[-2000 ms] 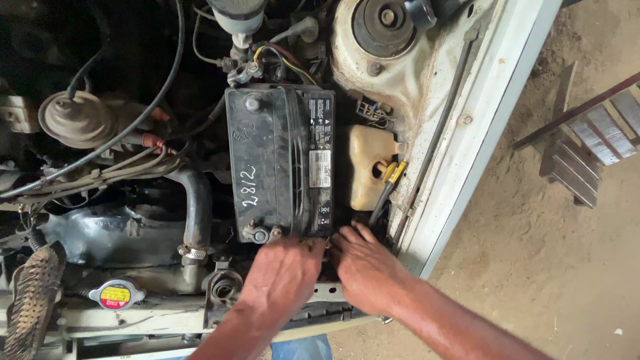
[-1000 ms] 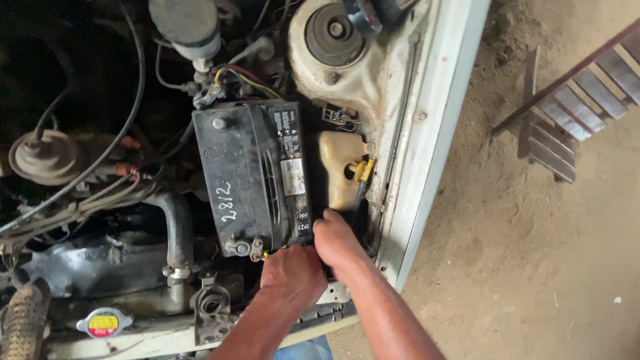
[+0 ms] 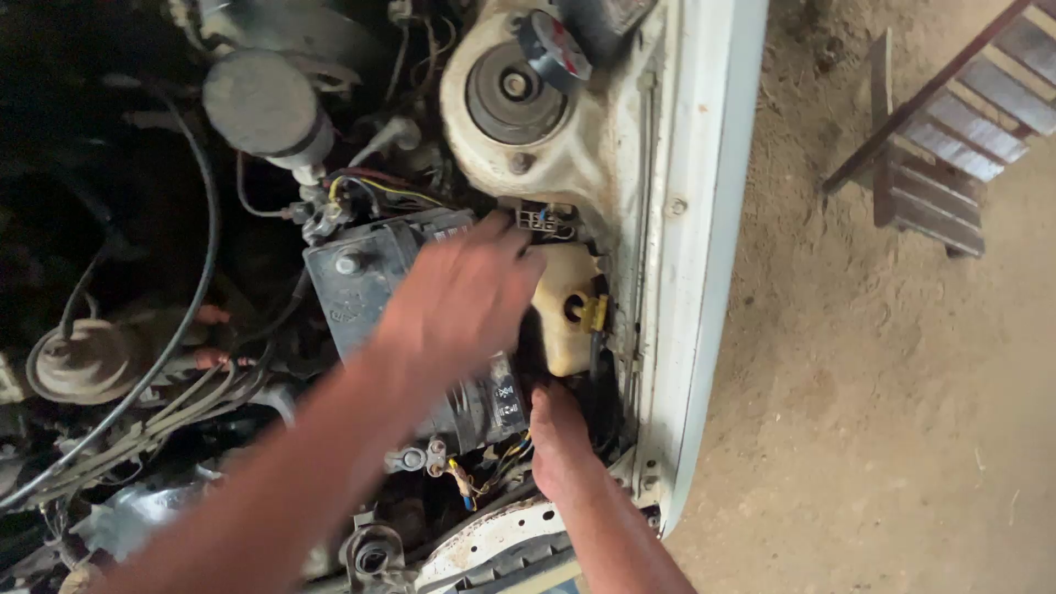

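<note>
A black car battery [image 3: 363, 313] sits slightly turned in the engine bay. My left hand [image 3: 462, 297], blurred, reaches across its top, with the fingertips over its upper right edge near a small connector block [image 3: 544, 221]. My right hand [image 3: 561, 433] is at the battery's lower right corner; its fingers go down out of sight beside the case. To the right of the battery is a yellowed plastic reservoir [image 3: 565, 346] with a yellow cap [image 3: 592, 313] beside its opening. A metal terminal clamp [image 3: 417, 459] with wires is at the battery's lower edge. Whether either hand grips anything is hidden.
The white fender edge [image 3: 709, 247] runs down the right side, near a strut tower [image 3: 516, 91]. A round capped reservoir [image 3: 264, 103], a long black cable [image 3: 210, 223] and hoses lie to the left. A wooden slatted chair [image 3: 932, 190] stands on the dirt ground.
My left hand has moved from the battery's lower edge up across its top. My right hand stays by the lower right corner. The battery looks more turned than before.
</note>
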